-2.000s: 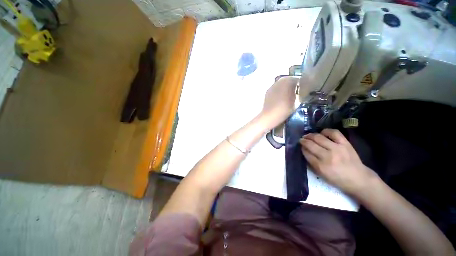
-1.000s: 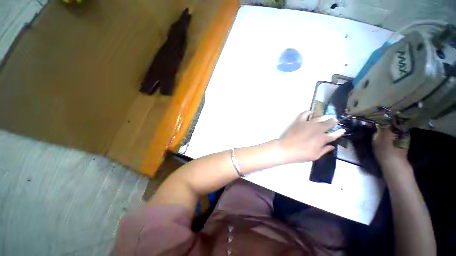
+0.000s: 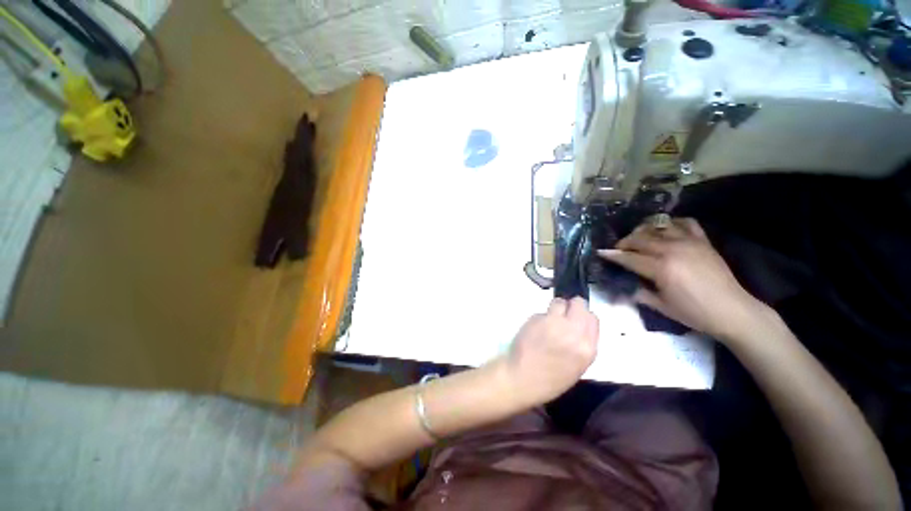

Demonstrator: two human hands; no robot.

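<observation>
My left hand [image 3: 555, 346] pinches the near end of a narrow dark strip [image 3: 572, 267] between thumb and fingers, in front of the presser foot. The strip runs from my fingertips up to the needle area under the white sewing machine head [image 3: 607, 120]. My right hand [image 3: 682, 271] lies right of the strip, its fingers on a dark garment piece [image 3: 799, 235] close to the foot. The garment bunches to the right and hangs over the table's right side. The needle itself is too small to make out.
Spare dark strips [image 3: 289, 198] lie on the cardboard [image 3: 160, 230] at the left, beside orange tape [image 3: 335, 250]. A clear-blue disc [image 3: 480, 148] lies on the white tabletop [image 3: 440, 259]. A yellow object with cables [image 3: 98, 124] is at the upper left. A brick-patterned wall stands behind.
My left hand has moved from beside the foot to nearer the table's front edge and now pinches the strip's end. My right hand has come from beside the machine head to the garment. The view has shifted.
</observation>
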